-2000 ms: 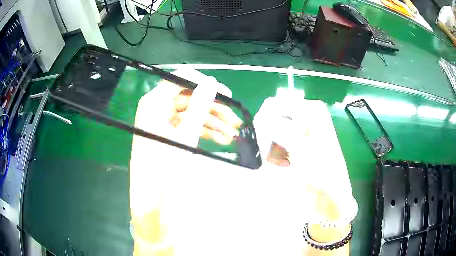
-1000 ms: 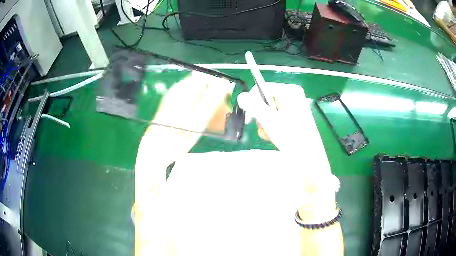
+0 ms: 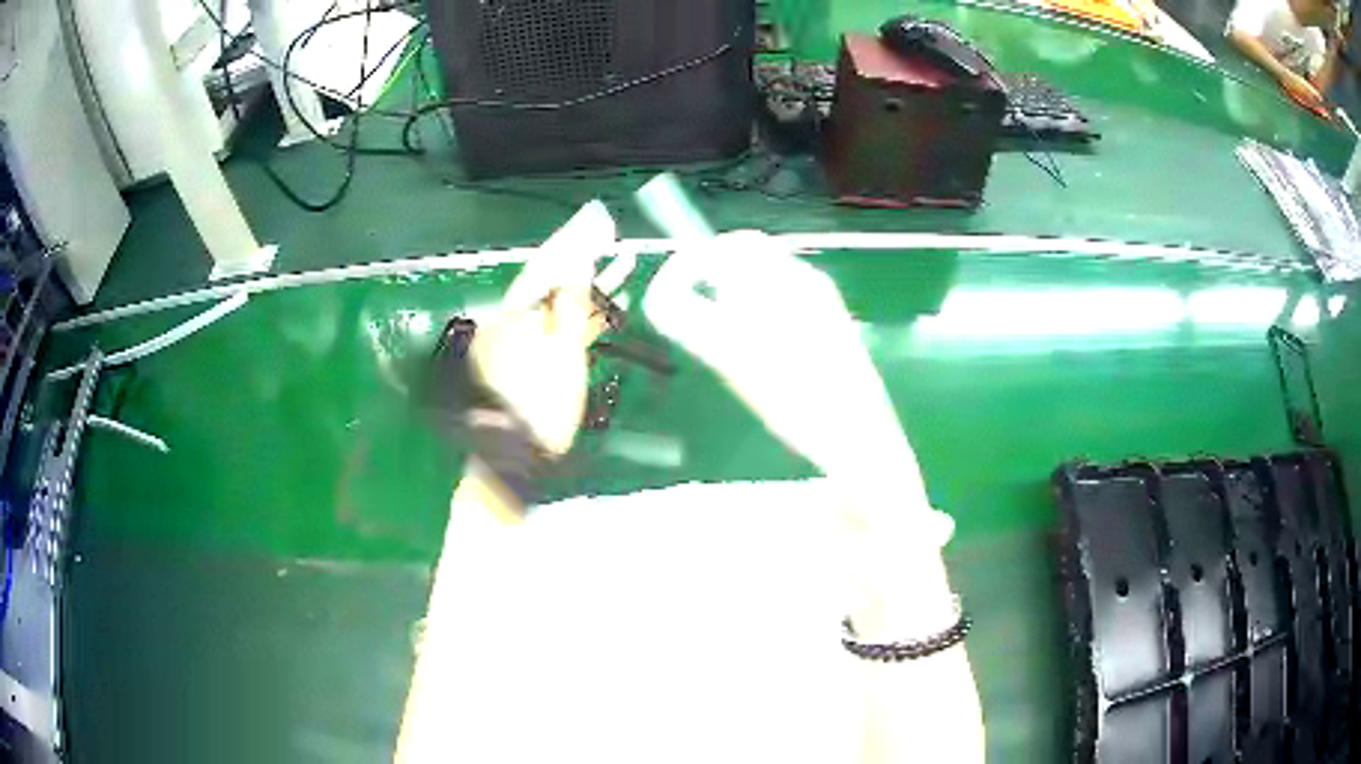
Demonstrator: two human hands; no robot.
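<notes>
My left hand (image 3: pixel 545 336), overexposed and blurred, holds a dark phone middle frame (image 3: pixel 485 426). The frame is smeared by motion, and dark parts show on both sides of the hand; its exact tilt is unclear. My right hand (image 3: pixel 746 306) is closed around a pale pen-like stick (image 3: pixel 675 209), its upper end pointing up and left. The stick's lower tip cannot be made out. A gap shows between the hands. A bright white area (image 3: pixel 672 627) lies below them, too overexposed to show detail.
A black pocketed tray (image 3: pixel 1179 597) is at the right, with another phone frame (image 3: pixel 1293 385) behind it. A black computer tower (image 3: pixel 597 90), dark red box with mouse (image 3: pixel 911 127), keyboard and cables stand beyond the pale strip. A person (image 3: pixel 1287 45) is at top right.
The held frame has swung down and left, now partly behind my left hand. My right hand with the stick has moved left. The view has shifted; the loose frame shows farther right.
</notes>
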